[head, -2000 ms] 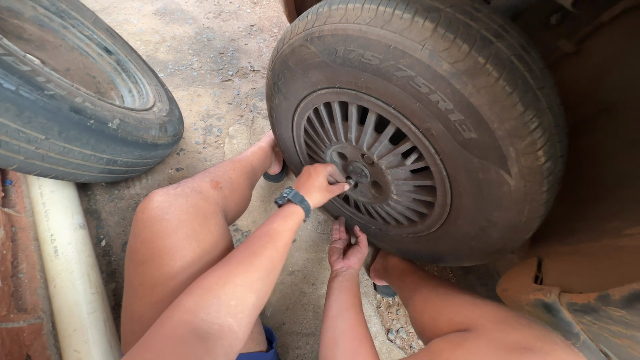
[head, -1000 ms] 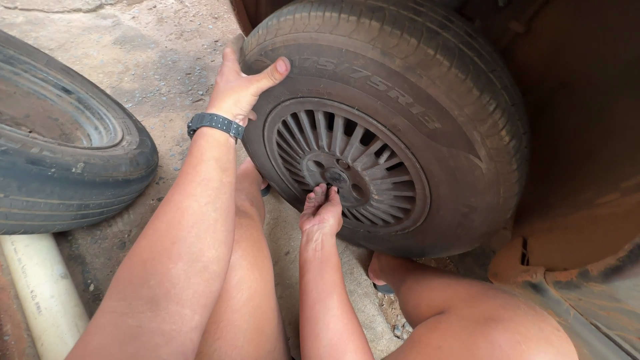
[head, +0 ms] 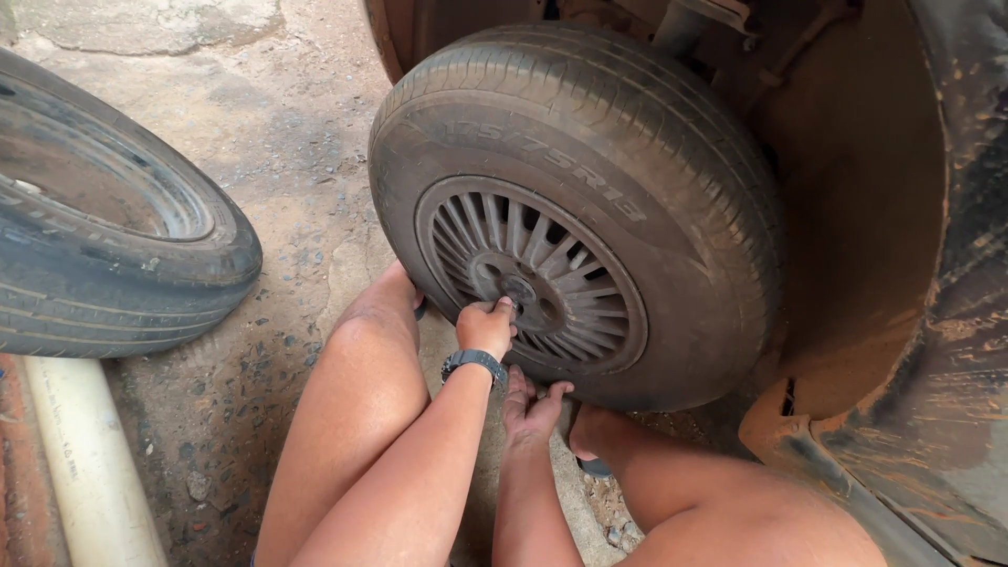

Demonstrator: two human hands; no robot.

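Note:
A dusty car wheel (head: 598, 315) with a spoked rim stands upright, tilted a little, at the wheel arch. My left hand (head: 486, 328), with a dark watch on the wrist, has its thumb and fingers at a bolt hole just below the hub centre (head: 518, 290). Whatever may be between those fingertips is hidden. Palm up, my right hand (head: 535, 408) is at the bottom edge of the tyre (head: 669, 346), its fingers apart and the fingertips close to or touching the rubber. It holds nothing that shows.
On the left a second tyre on a rim (head: 134, 307) leans over a pale plastic pipe (head: 90, 465). The rusty wheel arch (head: 858, 236) and dark body panel (head: 969, 331) are at the right. My knees flank both arms above the rough concrete ground (head: 299, 157).
My left hand has left the tyre's upper left edge and come down to the hub. My right hand has moved from the hub down to the tyre's bottom edge.

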